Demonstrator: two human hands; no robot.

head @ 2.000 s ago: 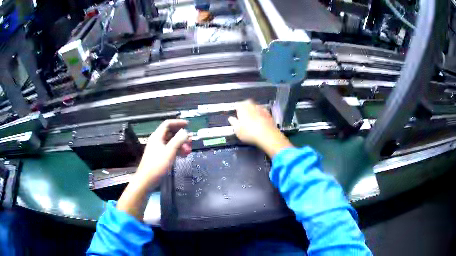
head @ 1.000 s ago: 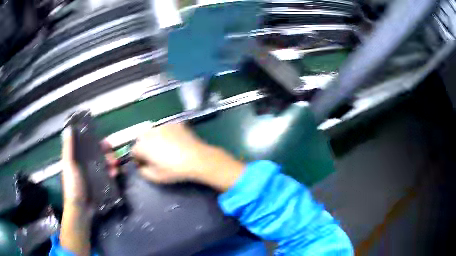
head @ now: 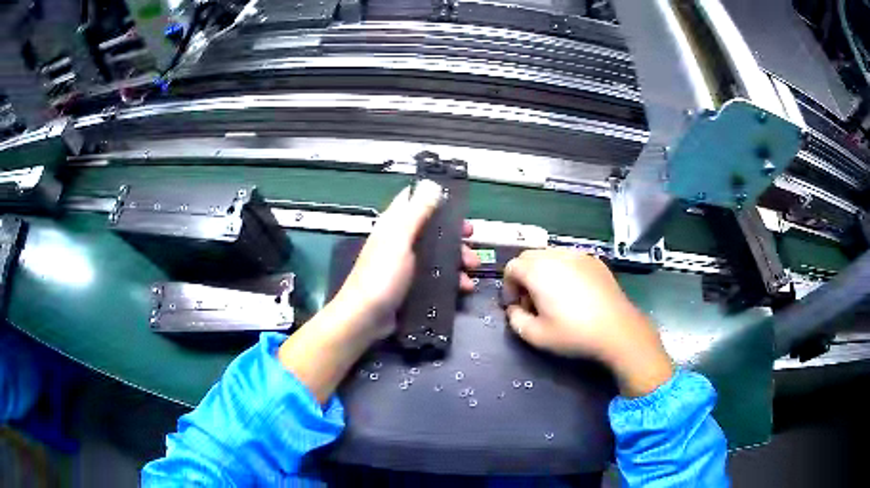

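My left hand (head: 386,253) holds a dark oblong carrier plate (head: 436,267) upright over the left part of the black parts tray (head: 572,434). The plate has small holes and bright fittings near its ends. Several tiny silvery rings (head: 466,392) lie scattered on the tray. My right hand (head: 563,305) is over the tray's upper right part, its fingers curled with the fingertips together; whether a ring is between them cannot be seen. A small green label (head: 486,256) shows on the tray's far edge between my hands.
A tall stack of carrier plates (head: 181,214) stands left of the tray, with a lower stack (head: 224,307) nearer me. Guide rails (head: 324,157) run across behind. A gantry beam with a blue-grey end plate (head: 735,152) is at the right, with dark plates (head: 758,253) beside its post.
My left hand, empty two seconds ago, now holds the carrier plate. My right hand has come back from the rail area to over the tray. The view swung right, then back.
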